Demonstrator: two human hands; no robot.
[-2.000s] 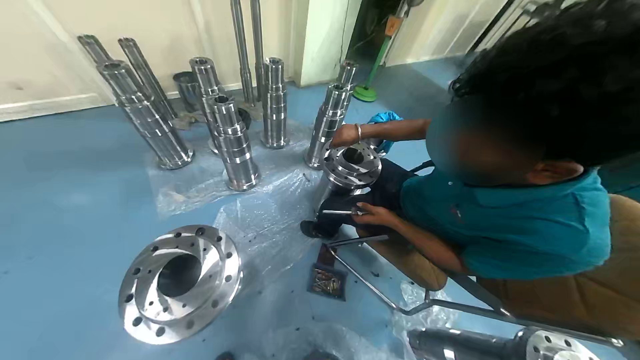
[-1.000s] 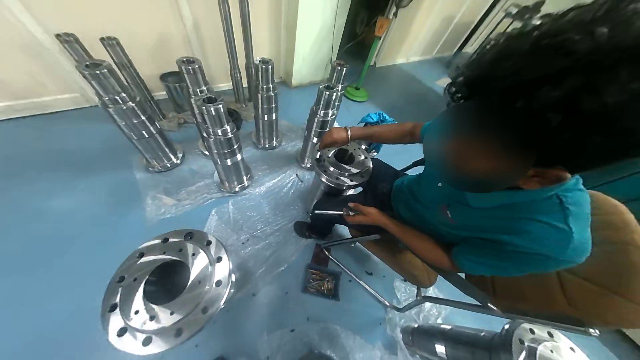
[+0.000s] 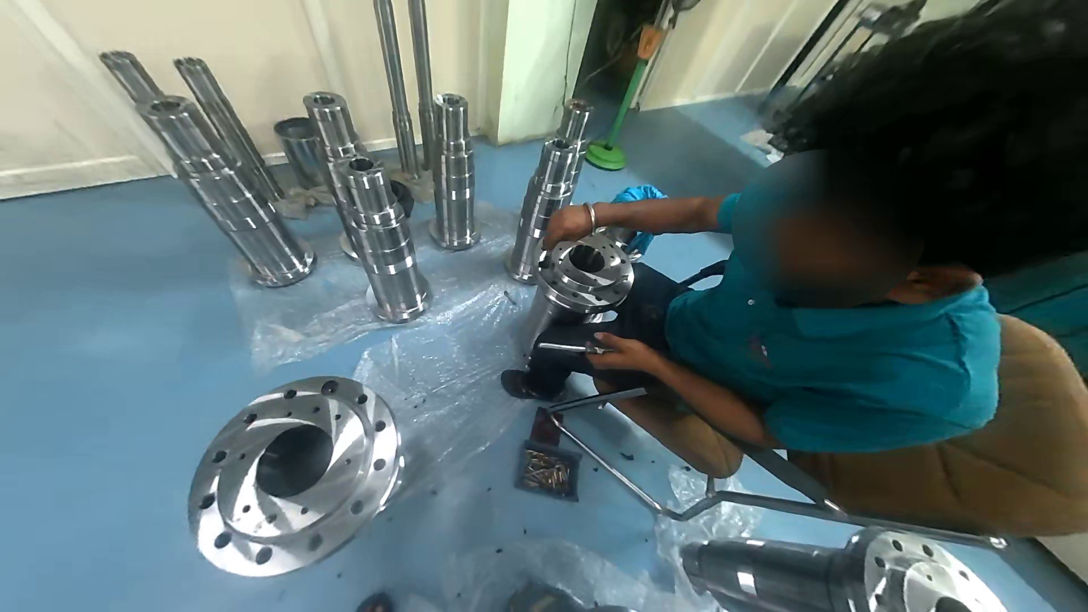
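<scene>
Neither my left hand nor my right hand is in view. A large steel flange with a ring of holes (image 3: 382, 425) lies at lower left on the floor. A seated co-worker in a teal shirt (image 3: 867, 365) has one hand (image 3: 568, 228) at the rim of an upright flanged steel part (image 3: 586, 293). In the other hand (image 3: 625, 353), low beside that part, is a slim metal tool (image 3: 563, 347). Between the flange and the chair sits a small dark tray of brass-coloured pieces (image 3: 548, 472), probably screws.
Several stepped steel shafts (image 3: 391, 255) stand on plastic sheeting (image 3: 450, 365). Long rods (image 3: 395, 85) lean against the wall. A chair frame (image 3: 608, 463) juts out at centre right. Another flanged shaft (image 3: 773, 569) lies at lower right. A green-based stand (image 3: 605, 155) is farther back.
</scene>
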